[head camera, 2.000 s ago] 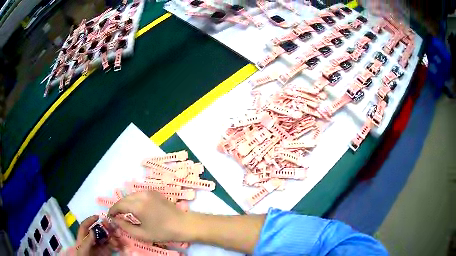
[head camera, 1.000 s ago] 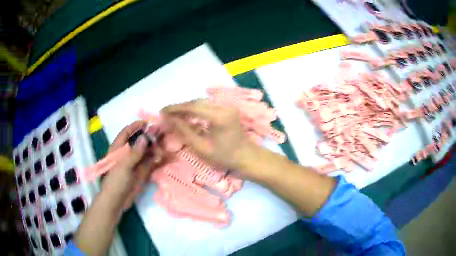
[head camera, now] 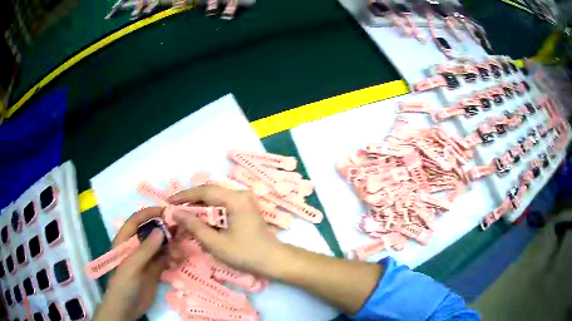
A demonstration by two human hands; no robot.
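My left hand [head camera: 135, 260] holds a watch body [head camera: 152, 231] with its black screen showing. A long pink strap piece [head camera: 113, 258] extends from the watch to the lower left. My right hand [head camera: 222, 229] pinches a short pink strap piece [head camera: 213, 215] with a squarish buckle end, at the watch's right side. The fingertips hide the joint between strap and watch. Loose long strap pieces [head camera: 273, 182] lie on a white foam sheet [head camera: 157, 150] under and around my hands.
A foam tray [head camera: 70, 182] of bare watch bodies is at the left, below a blue mat [head camera: 34, 141]. A pile of short straps [head camera: 407, 182] lies on the right sheet [head camera: 320, 144]. Strapped watches [head camera: 498, 94] lie in rows beyond it. Yellow tape [head camera: 332, 106] crosses the green bench.
The view has swung left since the first frame. The short buckle-end strap now shows clearly at the watch's right side. My hands stay close together around the watch.
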